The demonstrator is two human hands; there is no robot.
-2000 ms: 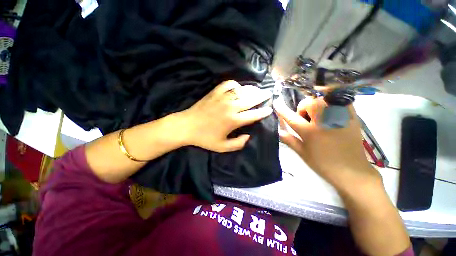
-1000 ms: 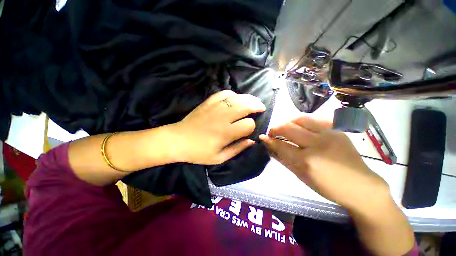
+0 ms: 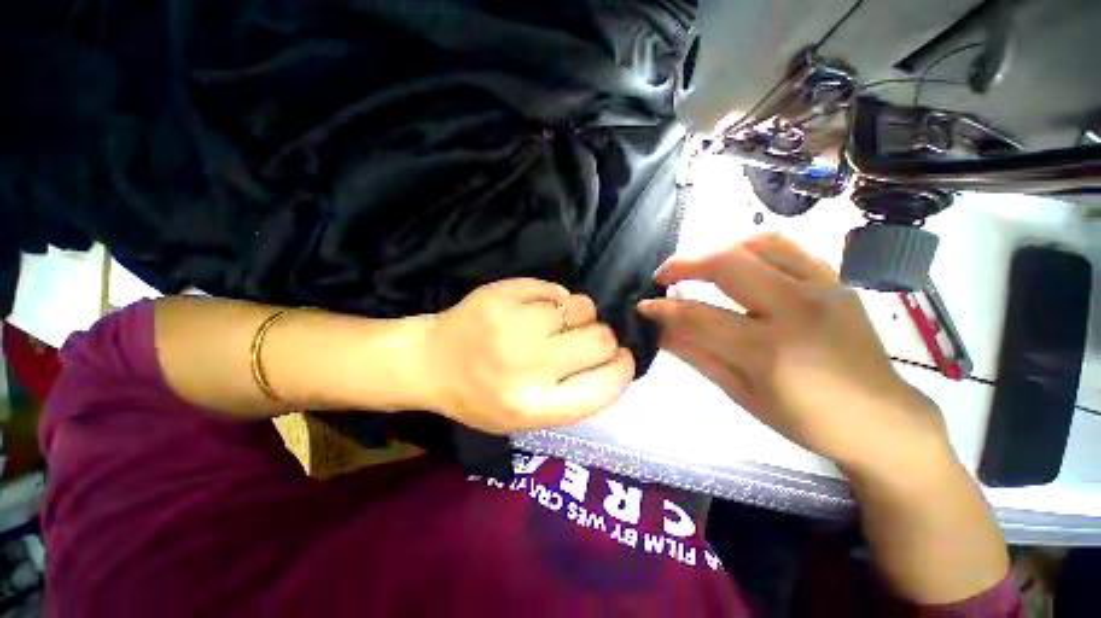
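A large black garment [image 3: 398,157] covers the left of the white table and runs under the sewing machine's presser foot [image 3: 722,135], beside the bright lamp spot. Its straight edge runs from the foot down towards my hands. My left hand [image 3: 537,356], with a ring, is closed on the bunched cloth below the needle. My right hand [image 3: 773,326] is just right of the edge, with thumb and forefinger a little apart at the cloth. Whether these fingertips touch the cloth is hard to tell.
The machine head [image 3: 1014,73] fills the upper right, with a grey ribbed knob [image 3: 890,256] below it. Red and silver snips [image 3: 936,332] lie right of my right hand, and a black phone [image 3: 1038,362] lies at the far right. The table's front edge [image 3: 700,473] curves near my lap.
My left hand has moved down along the garment and closed more on it. My right hand has moved from beside the needle down and its fingertips have parted. The cloth edge below the foot is now exposed.
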